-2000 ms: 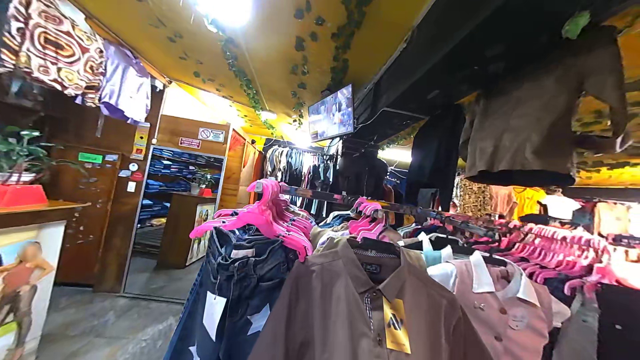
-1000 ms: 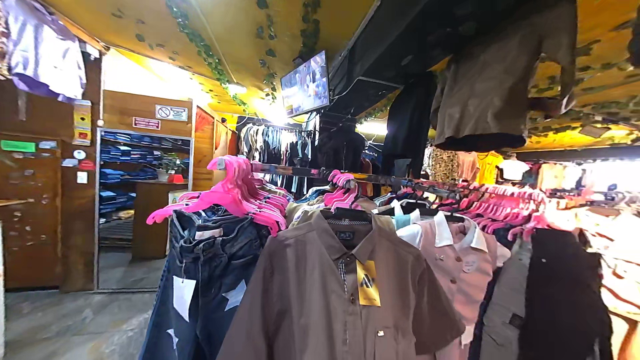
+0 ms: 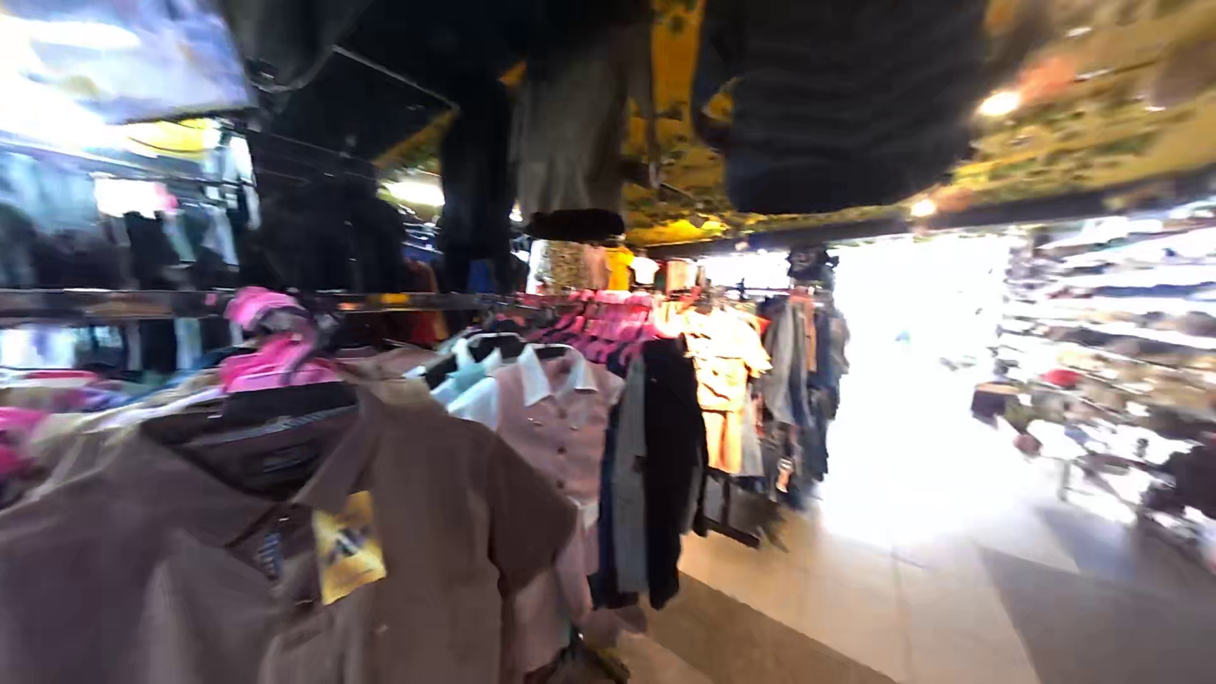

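Neither my left hand nor my right hand is in view. Nearest to me, at the lower left, a brown short-sleeved shirt [image 3: 427, 503] with a yellow tag [image 3: 349, 548] hangs from a rail. Pink hangers [image 3: 275, 342] show behind its collar. To its right hangs a pink button-front garment with a white collar [image 3: 560, 418], and beyond that a black garment [image 3: 673, 465]. The picture is blurred in places.
A metal rail [image 3: 399, 302] runs across the left half. Dark garments [image 3: 845, 104] hang overhead. More clothes [image 3: 727, 366] stand on racks farther back. Tiled floor [image 3: 855, 589] leads toward a bright opening, with stocked shelves [image 3: 1130, 332] at the right.
The view has swung to the right and come closer to the brown shirt. The jeans and the mirror at the left have left the view, and the bright opening has come into it.
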